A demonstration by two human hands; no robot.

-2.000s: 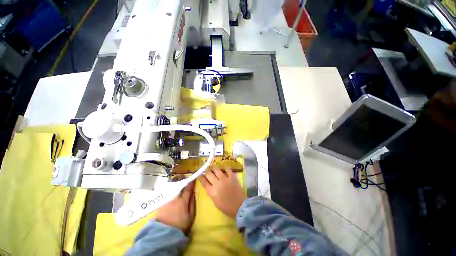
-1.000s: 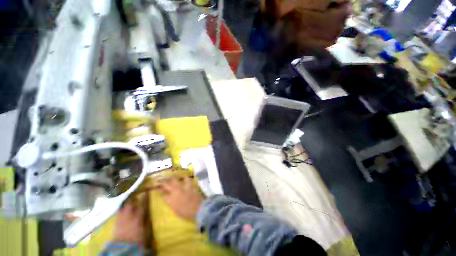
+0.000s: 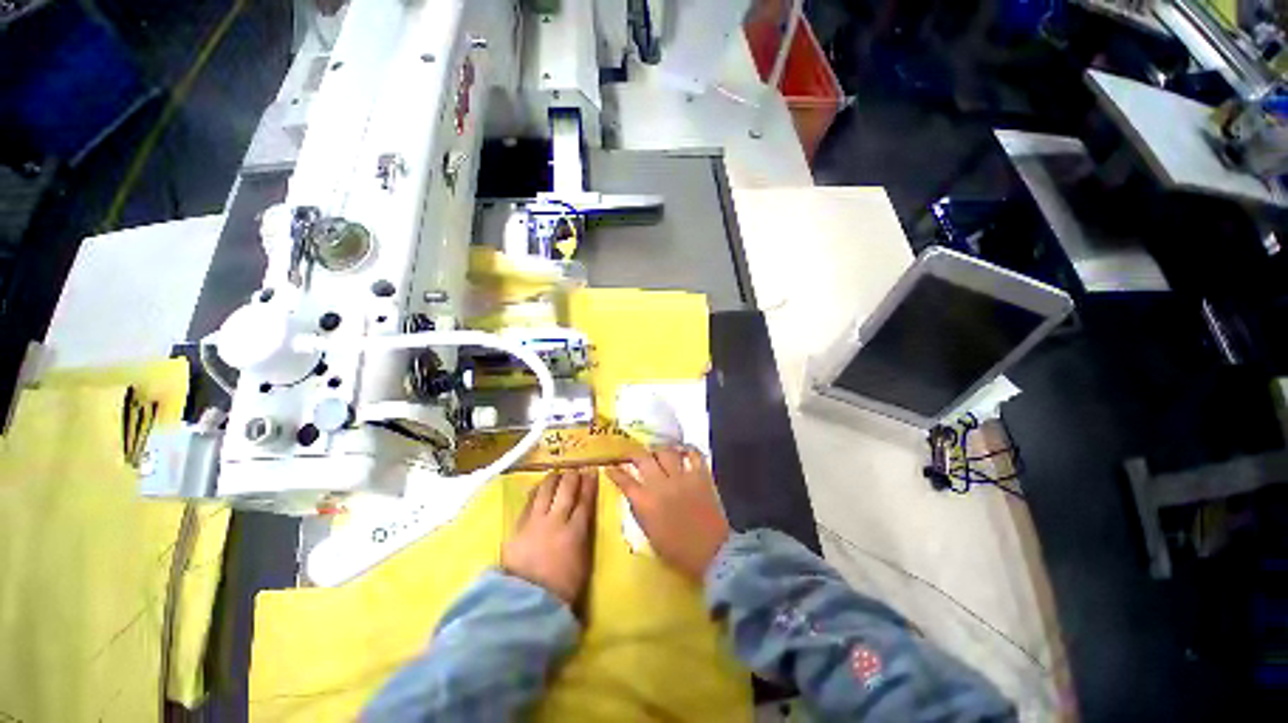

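Note:
The yellow garment panel lies on the machine bed under both hands. My left hand lies flat on it, fingers pointing forward. My right hand is to its right, fingertips at the right part of the orange-brown guide bar, which has dark handwriting. The silver clamp unit is just beyond the bar. More yellow cloth lies beyond the clamp. The lamp paddle is left of my left hand.
The white sewing machine head stands left of my hands. A cut-panel stack lies at far left, with dark thread snips on it. The control screen stands on the right tabletop, with dark cables beside it.
The view swung right and came back. My left hand has moved forward from beside the lamp paddle to near the guide bar. My right hand has shifted right along the bar.

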